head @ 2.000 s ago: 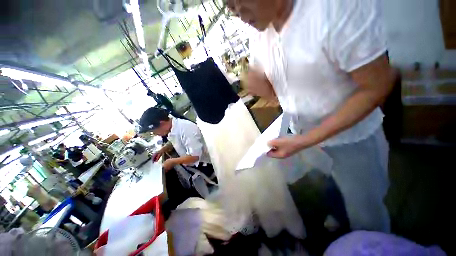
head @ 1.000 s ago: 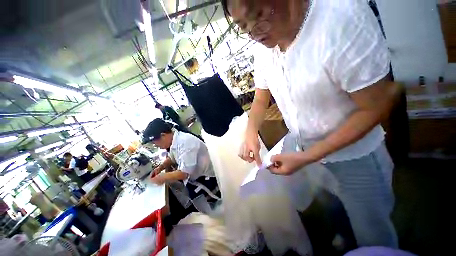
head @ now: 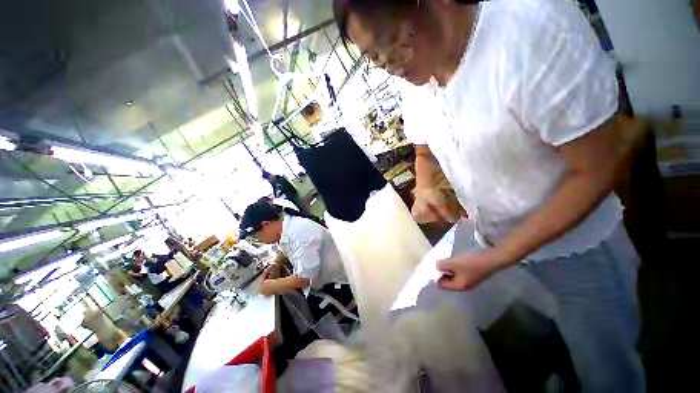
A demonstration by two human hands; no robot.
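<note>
Neither of my hands is in the picture. Nearest in front of me, a standing person in a white top [head: 537,100] holds a stiff white pattern piece [head: 420,282] at its edge with one hand. The person's other hand [head: 434,206] is a little above and behind the piece, apart from it. Sheer white fabric [head: 510,295] hangs below and beside the piece. A cream garment [head: 376,246] hangs behind it, below a black garment [head: 343,173] with thin straps.
A seated person [head: 311,249] works at a sewing machine [head: 236,270] on a white table [head: 230,330]. A red tray [head: 266,367] with white pieces stands at the table end. Cream and lilac fabric [head: 307,374] lies beside it. A blue-edged table [head: 127,351] is at left.
The view has shifted, so the scene sits further right and lower. The standing person's far hand came to the white piece, then moved up and away from it.
</note>
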